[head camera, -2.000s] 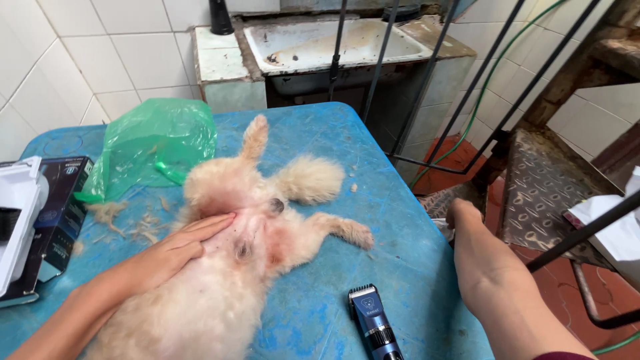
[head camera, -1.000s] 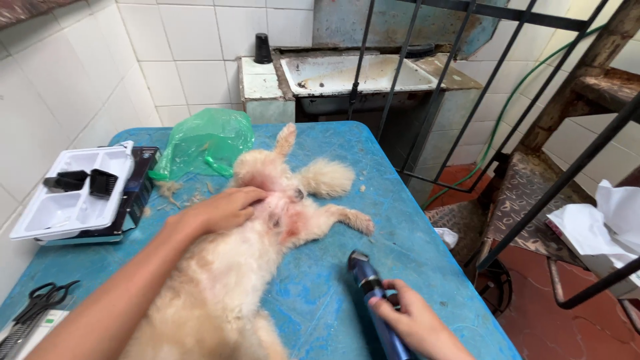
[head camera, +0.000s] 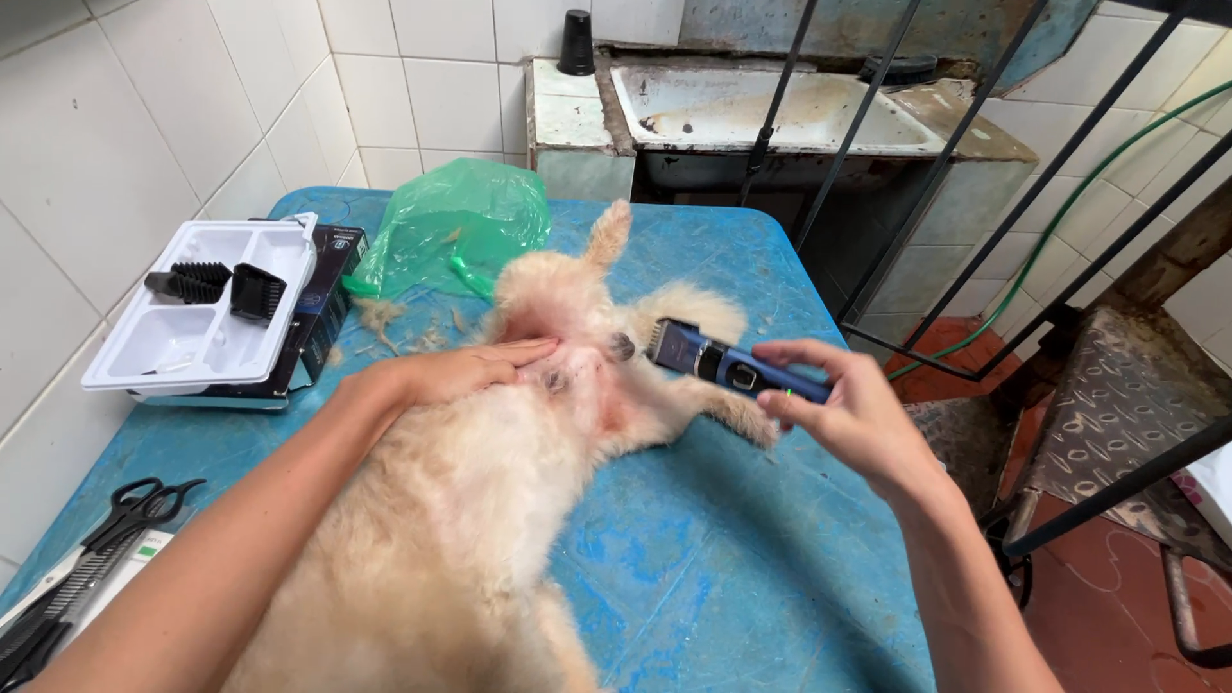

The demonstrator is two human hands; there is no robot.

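A light-coated dog (head camera: pixel 462 500) lies on its back or side on a worn blue table (head camera: pixel 693 549), its hind end toward the far edge. My left hand (head camera: pixel 472 371) rests flat on the dog's groin, fingertips on the pink, short-haired skin. A blue cordless hair clipper (head camera: pixel 736 368) with a small green light is in my right hand (head camera: pixel 828 404). Its toothed head is close to the dog's fluffy tail (head camera: pixel 698 313) and a dark spot of skin; contact cannot be told. One hind leg (head camera: pixel 722 409) stretches out below the clipper.
At left, a white plastic tray (head camera: pixel 255 346) with black guard combs (head camera: pixel 258 292) lies on a dark box (head camera: pixel 322 327). Scissors (head camera: pixel 135 520) and a comb (head camera: pixel 82 587) are nearer. A green plastic bag (head camera: pixel 472 217) lies behind loose hair. Beyond are a sink (head camera: pixel 770 106) and black metal bars (head camera: pixel 934 173).
My right hand, off to the right two seconds ago, took hold of the clipper from the table and has brought it up beside the dog's hindquarters. My left hand stays on the dog.
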